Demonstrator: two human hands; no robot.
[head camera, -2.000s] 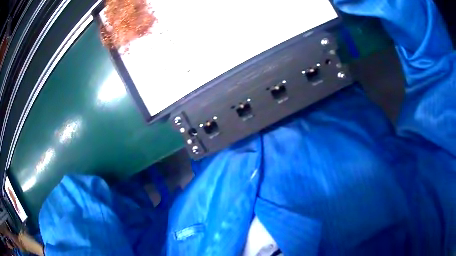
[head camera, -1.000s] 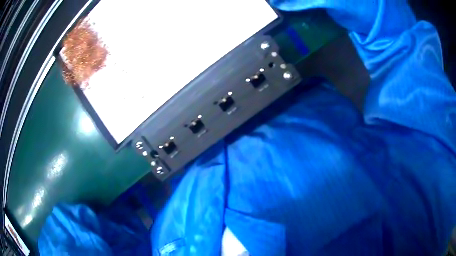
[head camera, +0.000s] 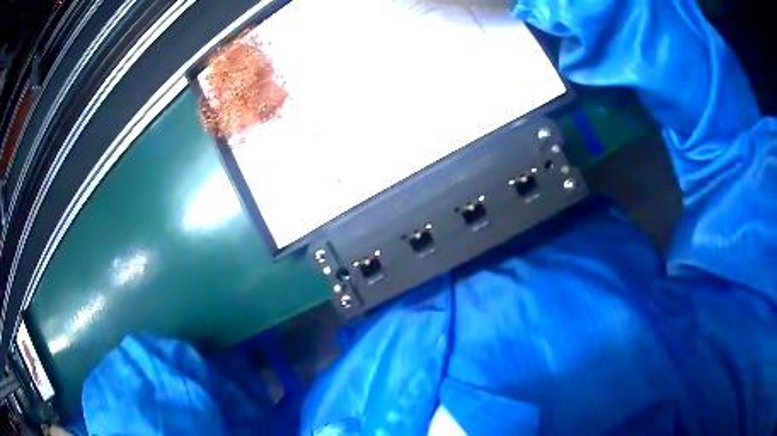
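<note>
The dark grey fixture lies along the near edge of the white-lined tray, close to my body. Its four black nests form a row, with bright screws at both ends. A heap of tiny copper-coloured components covers the tray's upper left, with a few specks beside it. My right hand is a pale, glaring shape cut off by the top edge, over the tray's far side; its fingers cannot be made out. At the lower left edge only a small skin-toned sliver shows beside my left sleeve; any hold is hidden.
The tray and fixture lie on a glossy green bench mat. Dark curved rails with silver edges run along the upper left. A small white-faced item lies at the far left. My blue right sleeve passes the tray's right side.
The view has swung, shifting tray and fixture right and down since one second ago. My right hand now shows at the top edge over the tray. The fixture stays against the tray.
</note>
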